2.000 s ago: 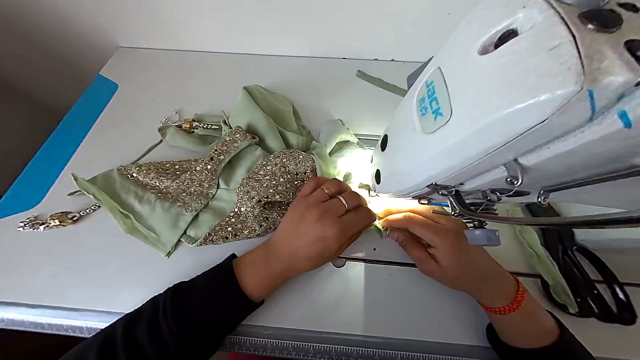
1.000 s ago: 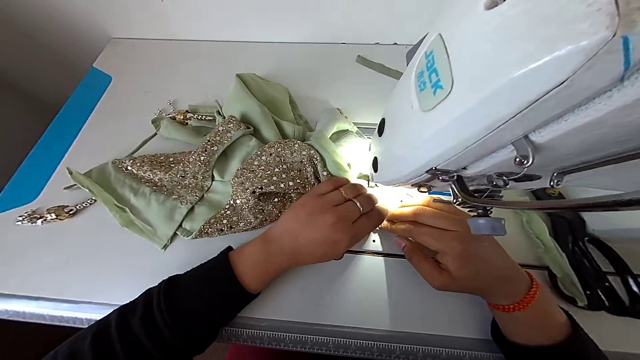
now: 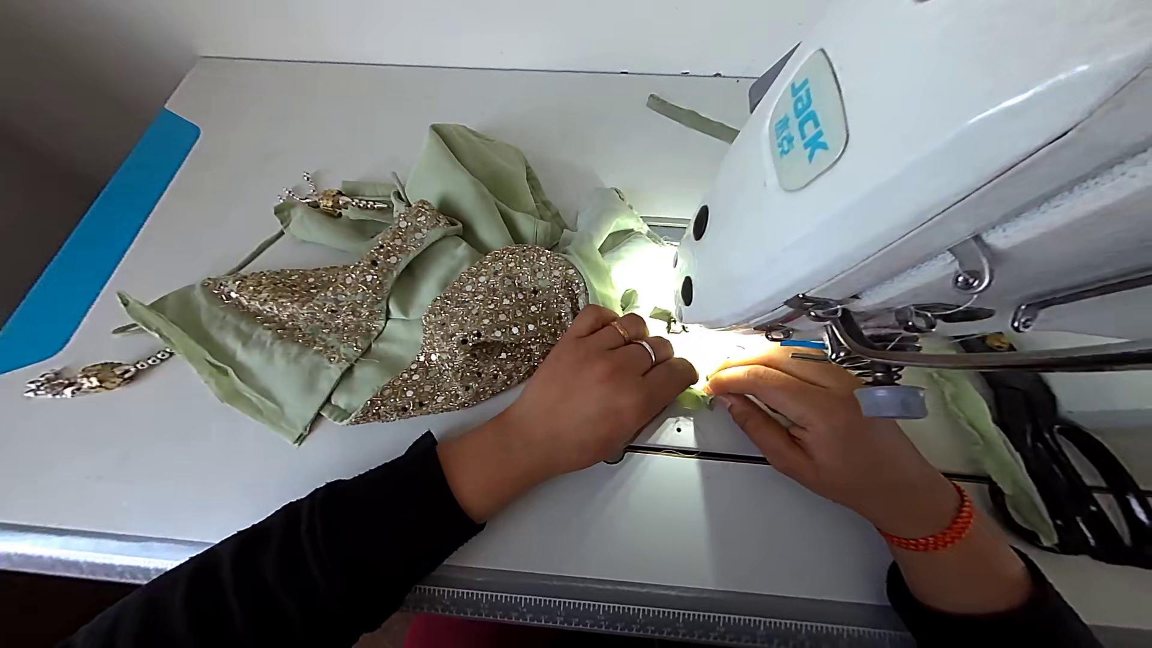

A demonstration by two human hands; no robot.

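Observation:
A pale green garment (image 3: 468,180) with gold sequined panels lies left of a white Jack sewing machine (image 3: 900,180). My left hand (image 3: 603,387), wearing two rings, rests on the garment's right end and presses its green edge by the brightly lit needle area. Thumb and fingers of my right hand (image 3: 801,414) pinch the small green fabric end (image 3: 691,399) just right of the left fingertips. Glare and the machine head hide the needle and presser foot. Beaded tassels (image 3: 99,378) hang from the garment's cords at the left.
Black-handled scissors (image 3: 1053,450) and a green fabric strip (image 3: 990,441) lie right of my right hand, partly behind the machine. Another thin green strip (image 3: 691,117) lies at the back. A measuring scale (image 3: 630,607) runs along the table's front edge. A blue panel (image 3: 108,234) marks the left side.
Both hands stay close together by the needle area. The green fabric end between them shows more plainly now. The view has shifted slightly.

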